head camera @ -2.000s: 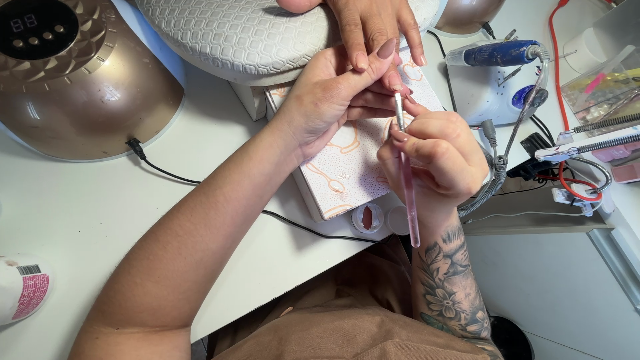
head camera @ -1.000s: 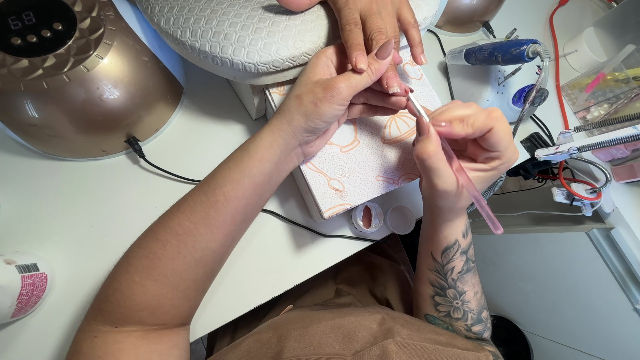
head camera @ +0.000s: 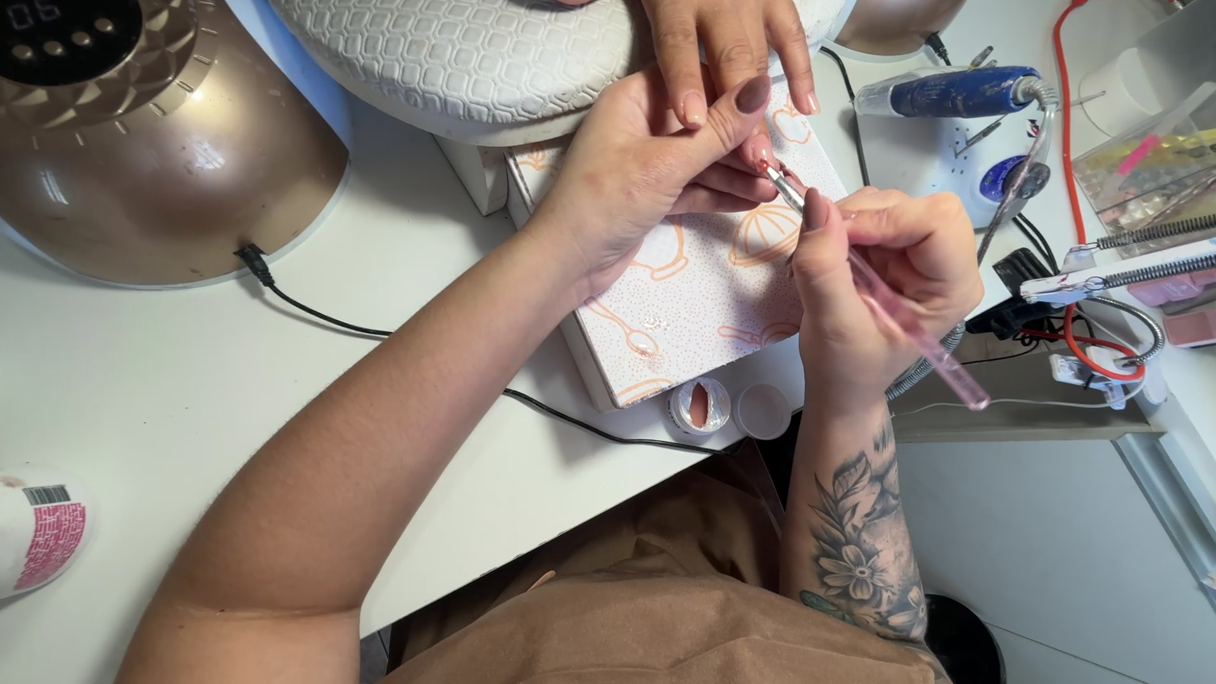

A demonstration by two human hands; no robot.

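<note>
My left hand (head camera: 655, 157) is closed around a finger of another person's hand (head camera: 731, 47), whose other fingers spread over its back. In my right hand (head camera: 883, 266) is a nail brush with a pink clear handle (head camera: 917, 332) and a metal ferrule, held slantwise. Its tip meets the held finger's nail (head camera: 761, 150), where a small reddish spot shows. Below both hands lies a box with orange kitchen drawings (head camera: 693, 285). Against its near edge stand a small open jar (head camera: 701, 407) with reddish content and a round lid or cup (head camera: 762, 411).
A gold nail lamp (head camera: 180, 161) stands at left, its black cable (head camera: 328, 323) crossing the table. A white padded armrest (head camera: 475, 66) is at the top. To the right are a blue nail drill handpiece (head camera: 959, 92), springs of a lamp arm (head camera: 1149, 275) and red cable.
My right hand moved right and down with the brush off the nail, then back up-left, so the tip touches the nail. The left hand stays around the finger.
</note>
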